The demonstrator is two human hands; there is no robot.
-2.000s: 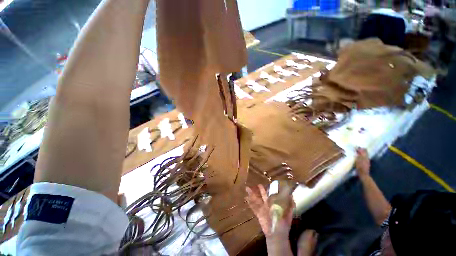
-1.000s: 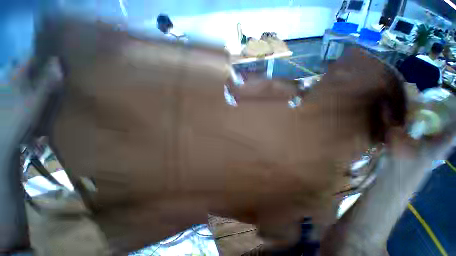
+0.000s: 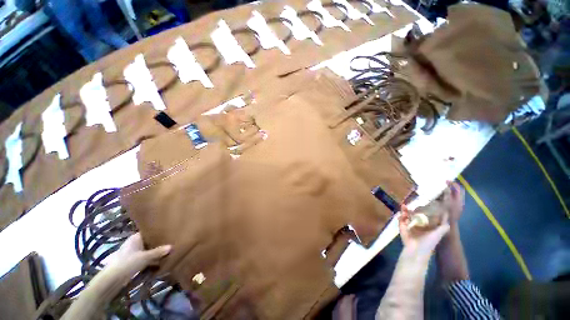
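Observation:
A large brown bag panel point(image 3: 250, 212) lies spread over other panels on the white table, with a notched cut-out point(image 3: 342, 242) at its lower right edge. My left hand point(image 3: 139, 255) is at the panel's left edge, thumb on top and the other fingers partly hidden, pinching the edge. My right hand point(image 3: 423, 230) is beyond the table's right edge, closed around the glue bottle point(image 3: 436, 211), whose pale nozzle points left. The right hand does not touch the panel. A black label point(image 3: 385, 199) lies near the right corner of the panels.
Another person's hand point(image 3: 456, 199) and striped sleeve point(image 3: 470, 301) are just beside my right hand. Dark straps point(image 3: 100, 231) lie at left, more straps point(image 3: 400, 112) at upper right. White winged pieces point(image 3: 187, 61) line the far panels. A brown pile point(image 3: 478, 62) stands at the back right.
The brown panel, held up before the camera and blurred a second ago, now lies flat on the stack. My left hand has come down to its left edge; my right hand is lower and off the panel.

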